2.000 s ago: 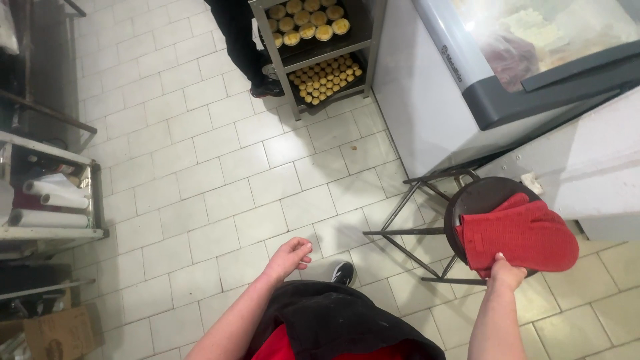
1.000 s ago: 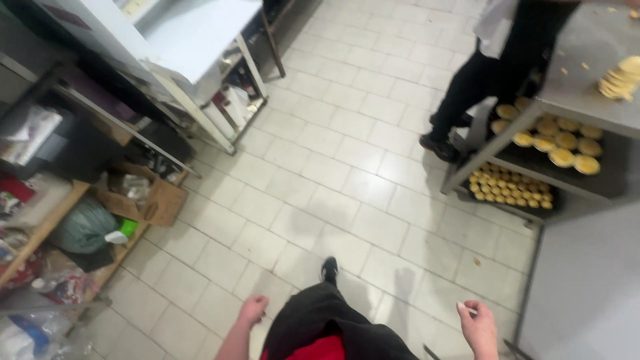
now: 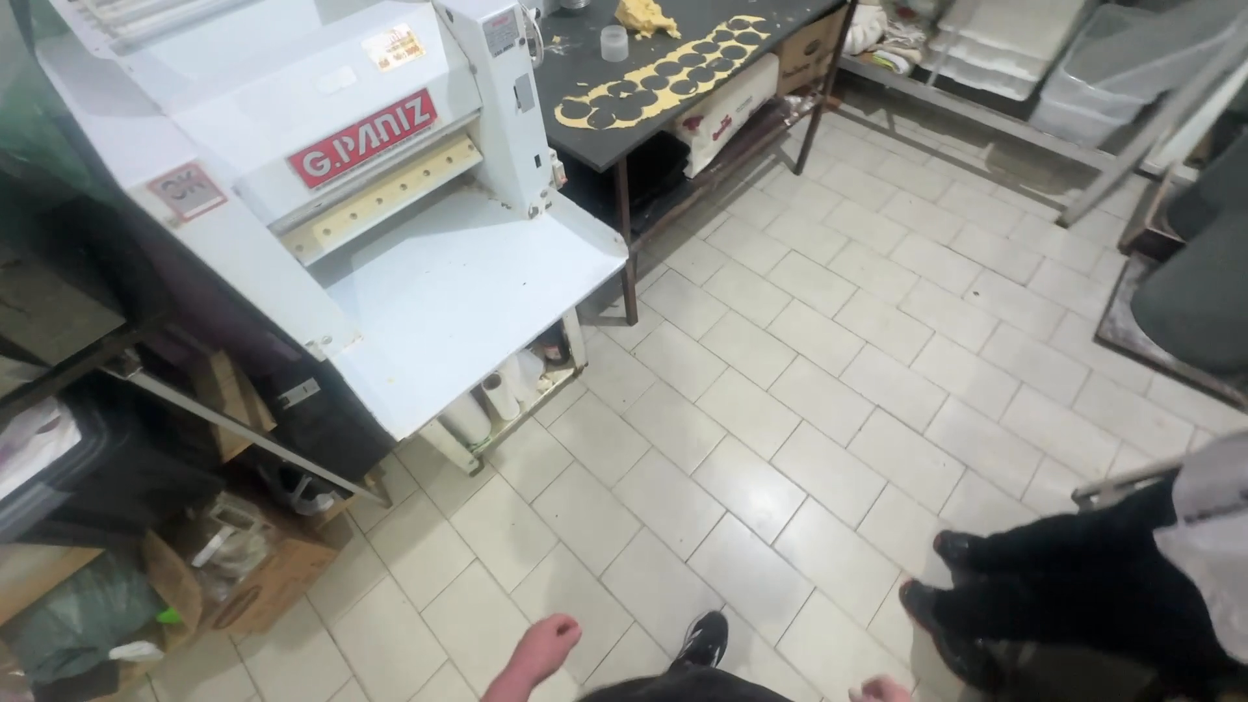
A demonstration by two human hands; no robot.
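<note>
My left hand (image 3: 548, 645) hangs above the tiled floor at the bottom of the view, fingers curled, holding nothing that I can see. At the bottom edge my right hand (image 3: 880, 688) shows only in part, and its fingers are mostly cut off. A white G.Paniz dough sheeter (image 3: 468, 283) stands ahead on the left. Behind it, a dark table (image 3: 585, 141) bears a strip of rolled dough (image 3: 673, 70) with round holes cut in it, a lump of dough (image 3: 645, 18) and a small clear plastic cup (image 3: 614, 43).
A person in dark trousers (image 3: 1082, 585) stands close on the right. An open cardboard box (image 3: 273, 575) and a black bin (image 3: 127, 468) are at the left. Clear plastic tubs (image 3: 1092, 88) sit on a metal rack at the back right. Tiled floor (image 3: 741, 478) runs between them.
Two seconds ago my right hand was at red oven mitts on a round stool; these are out of view now. The view has swung left to the dough sheeter and the table.
</note>
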